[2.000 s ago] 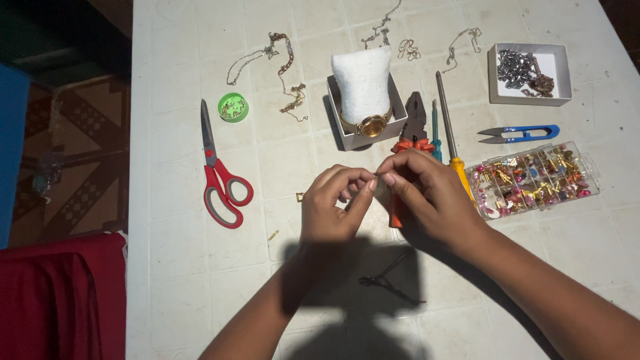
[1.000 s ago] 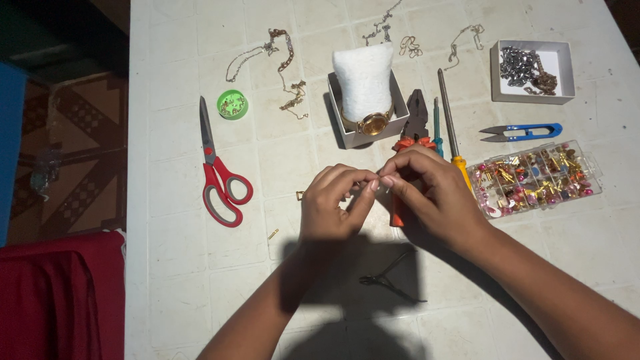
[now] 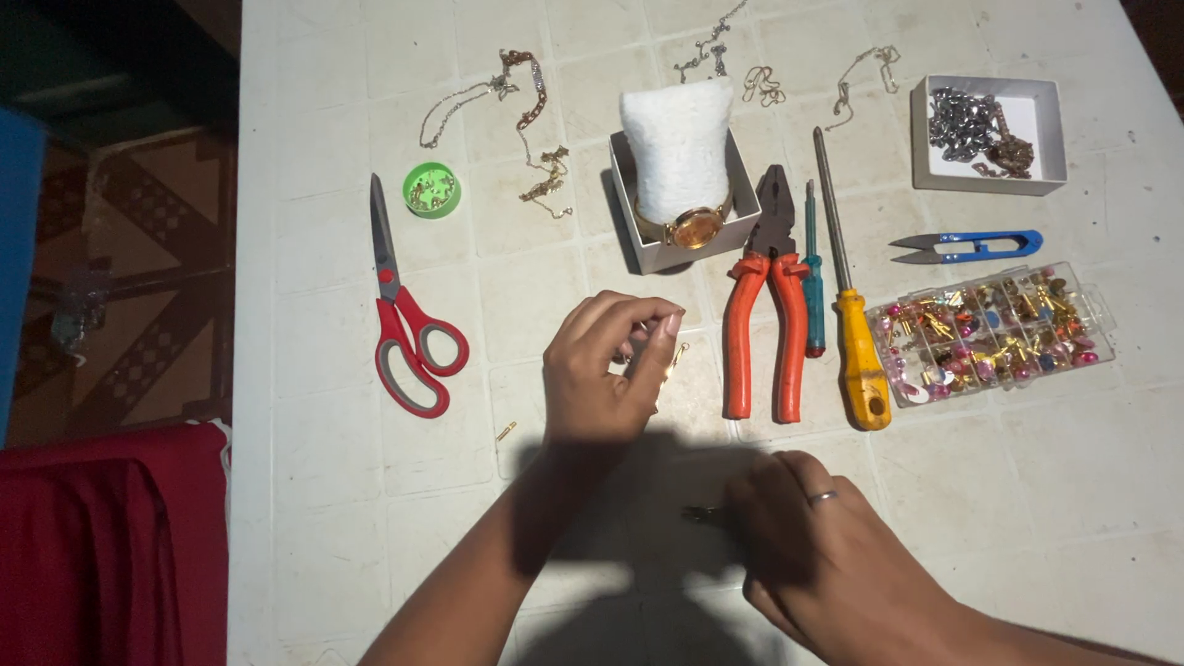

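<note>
My left hand is at the middle of the table, thumb and forefinger pinched together; a small piece between them is too small to make out. A thin gold-coloured chain piece shows beside its thumb. My right hand is lower right, in shadow, its fingers around small dark pliers whose tips point left. Red-handled combination pliers lie above the right hand, beside a small teal screwdriver and a yellow-handled screwdriver. A small gold piece lies left of the left hand.
Red scissors and a green lid of small parts are at left. A boxed gold watch stands behind the hands, among loose chains. At right are a box of chains, blue thread snips and a divided bead case.
My hands have parted. The right hand has moved down to the small dark pliers, which earlier lay on the table. The red-handled pliers, partly covered before, now show fully.
</note>
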